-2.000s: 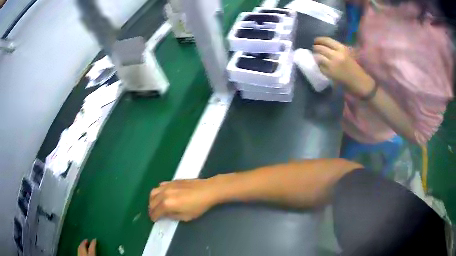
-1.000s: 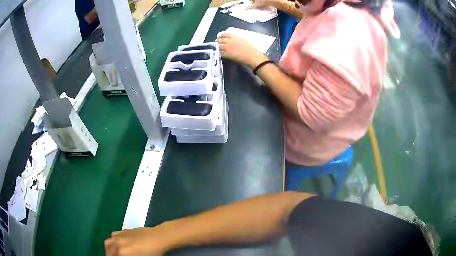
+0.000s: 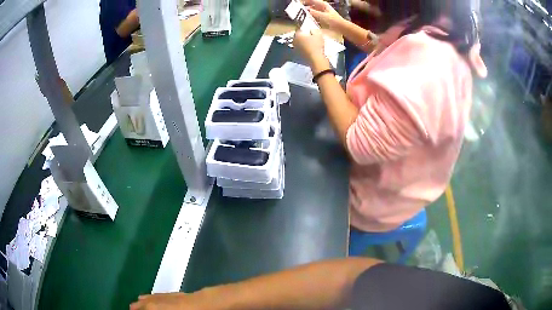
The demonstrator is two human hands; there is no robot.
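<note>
My right hand (image 3: pixel 164 301) is at the bottom edge, mostly cut off, by the white rail; its fingers and grip cannot be made out. My left hand is out of the picture. An open white retail box (image 3: pixel 91 189) stands on the green belt at the left, flap up. A second open box (image 3: pixel 140 118) with a picture of beige devices stands farther along, behind the post. White inner trays (image 3: pixel 242 172) with dark rounded parts are stacked on the dark bench beside the post.
A grey-white post (image 3: pixel 175 91) rises from the belt rail (image 3: pixel 175 260). A person in pink (image 3: pixel 405 115) sits at the right, holding a small white item. Loose papers (image 3: pixel 33 224) lie on the far ledge. Another box (image 3: pixel 215 17) stands up the belt.
The view has swung right and up the line. My right hand has moved down to the bottom edge, and my left fingers have left the picture. The person in pink now holds a white item up.
</note>
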